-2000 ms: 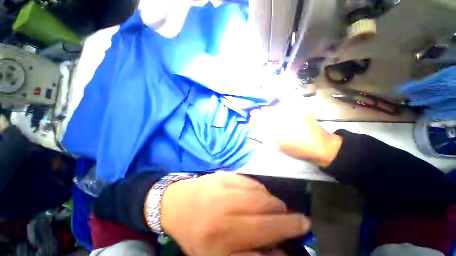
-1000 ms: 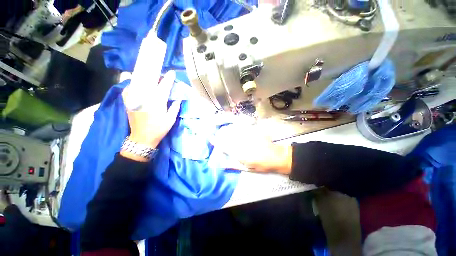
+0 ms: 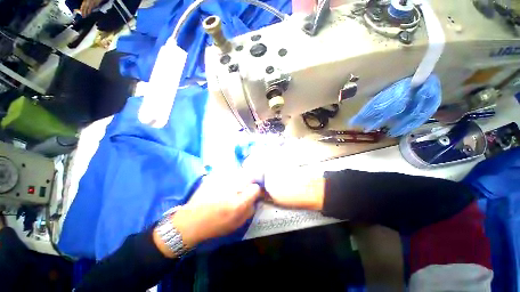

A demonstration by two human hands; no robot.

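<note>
A royal-blue garment piece (image 3: 154, 171) lies on the white machine table, left of and in front of the needle area. My left hand (image 3: 219, 208), with a metal watch at the wrist, pinches the fabric edge near the table's front. My right hand (image 3: 291, 179) meets it from the right, fingers closed at the same edge; glare washes out much of it. The lockstitch machine (image 3: 319, 57) stands behind my hands. Its presser foot and needle area (image 3: 271, 128) is mostly lost in glare, just behind my right hand.
The white lamp (image 3: 163, 84) hangs left of the machine head. Dark-handled scissors (image 3: 320, 117), red tweezers or a similar tool (image 3: 356, 136), a light-blue thread bundle (image 3: 402, 105) and an oval parts tray (image 3: 445, 142) are at right. More blue cloth lies behind. A neighbouring machine (image 3: 25, 177) stands at left.
My left hand has moved from beside the lamp down and right to meet my right hand at the fabric edge. My right hand has shifted slightly. The view has shifted a little.
</note>
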